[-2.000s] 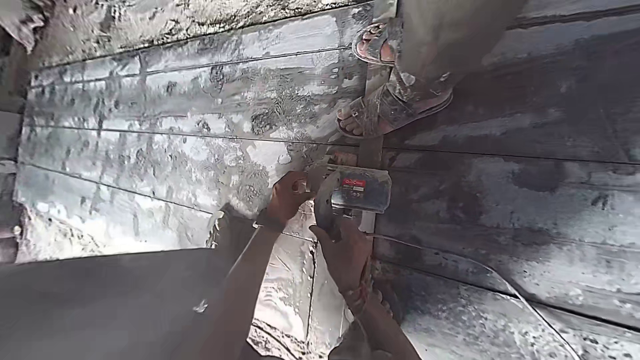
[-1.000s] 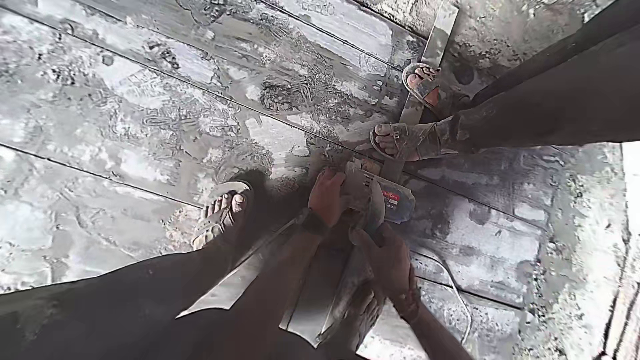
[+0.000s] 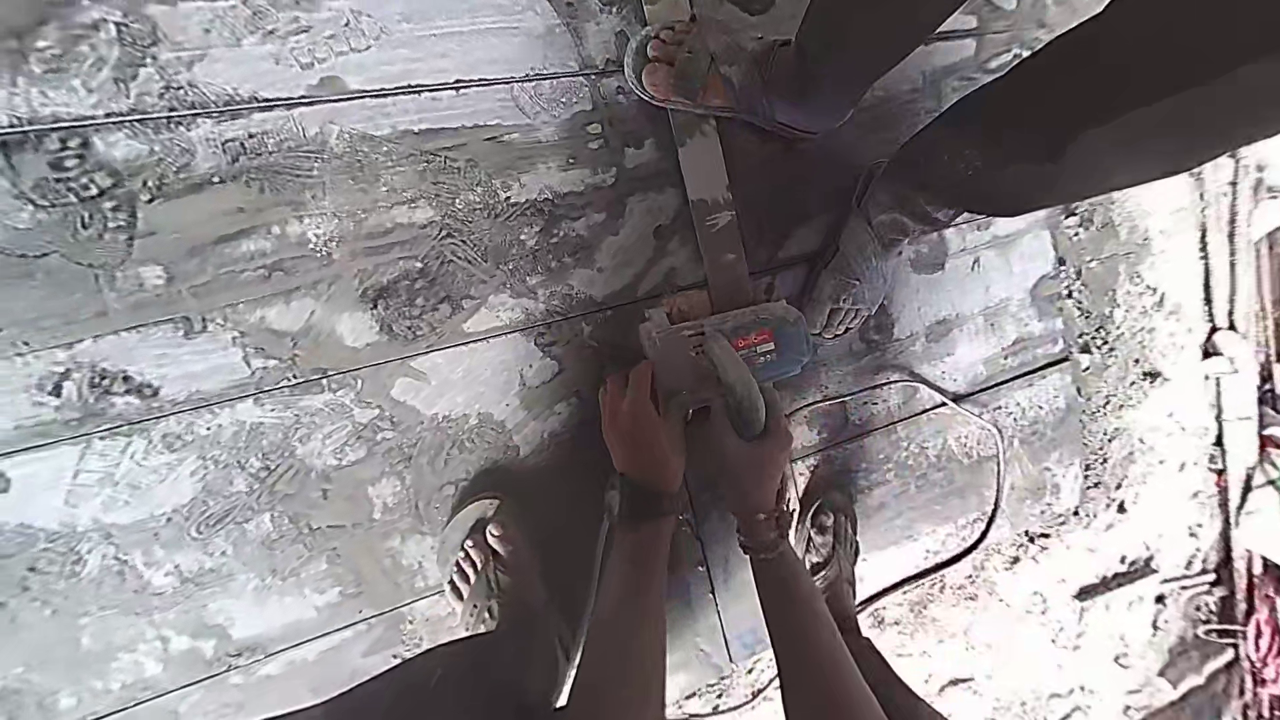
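Between my hands, a dusty corded power saw with a blue housing rests on grey panels marked with shoe prints. My right hand is closed around its rear handle. My left hand is on the left side of the saw body, with its fingers curled against it. A long flat metal straightedge runs away from the front of the saw. The saw's blade and the contact with the panel beneath are hidden.
Another person's sandalled foot is on the straightedge, and their other foot stands just right of the saw. A power cord loops at the right. My own feet are on either side of my arms. Rough, bright ground lies at the right.
The view has turned and shifted strongly. The other person's feet, both on the straightedge before, are now apart, with one beside the saw. Both my hands have stayed on the saw.
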